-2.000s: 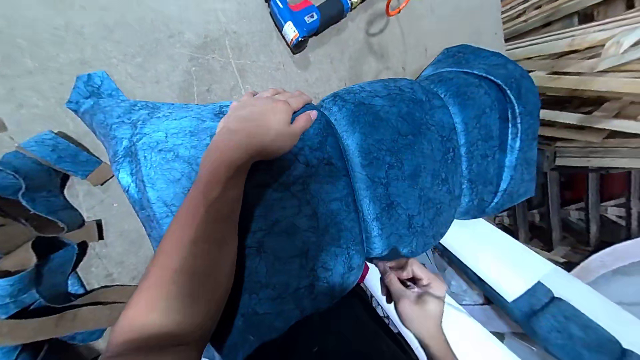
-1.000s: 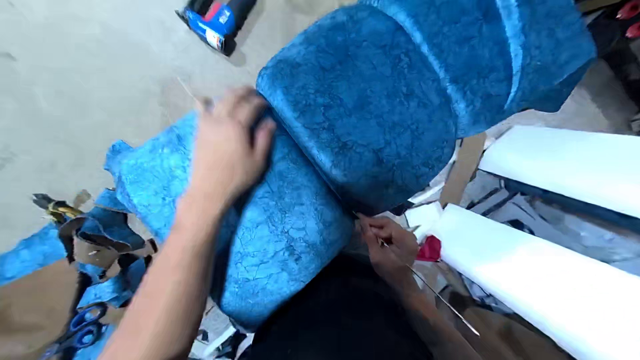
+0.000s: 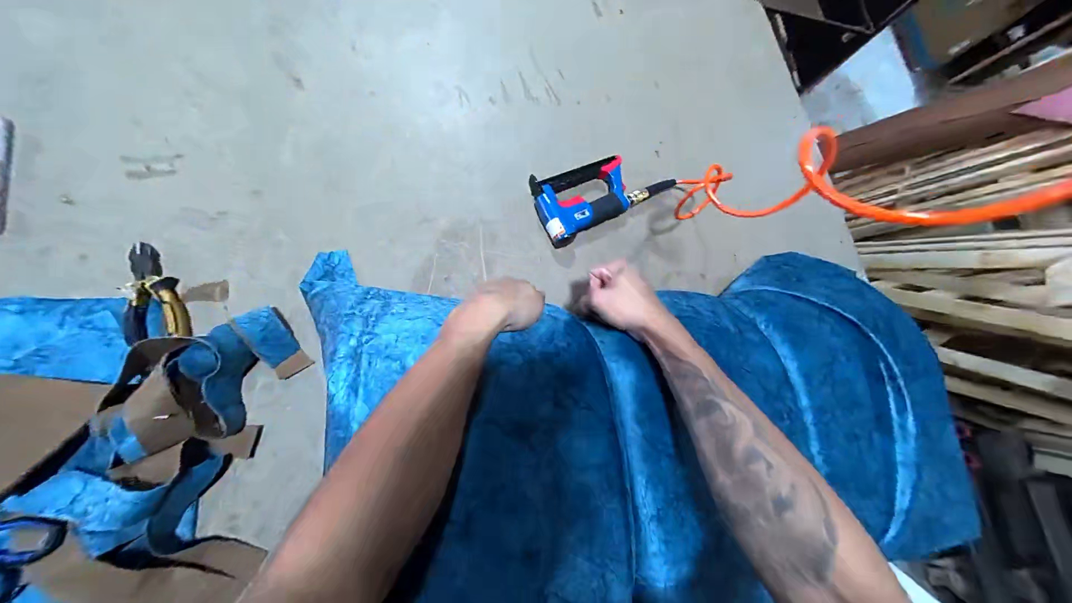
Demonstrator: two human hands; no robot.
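Blue crushed-velvet upholstery fabric (image 3: 544,435) with raised padded ridges spreads below both arms, shaped like a cushioned cover. My left hand (image 3: 505,303) is closed at the fabric's far edge, knuckles up; its fingertips are hidden. To its right, my right hand (image 3: 618,295) is curled at the same edge, beside a ridge seam. Whether it pinches the fabric is not clear. Beyond the hands a blue and black pneumatic staple gun (image 3: 582,201) lies on the concrete floor, joined to an orange coiled air hose (image 3: 754,209).
Blue fabric scraps with brown backing (image 3: 159,419) are heaped at the left, with pliers (image 3: 151,289) on top and blue scissor handles (image 3: 33,536) at the lower left edge. Stacked wooden strips (image 3: 988,310) stand at the right. Concrete floor (image 3: 293,151) stretches beyond the fabric.
My right hand has moved from the near side of the cover to its far edge, beside my left hand. The thin rod near it one second ago no longer shows. The view has shifted.
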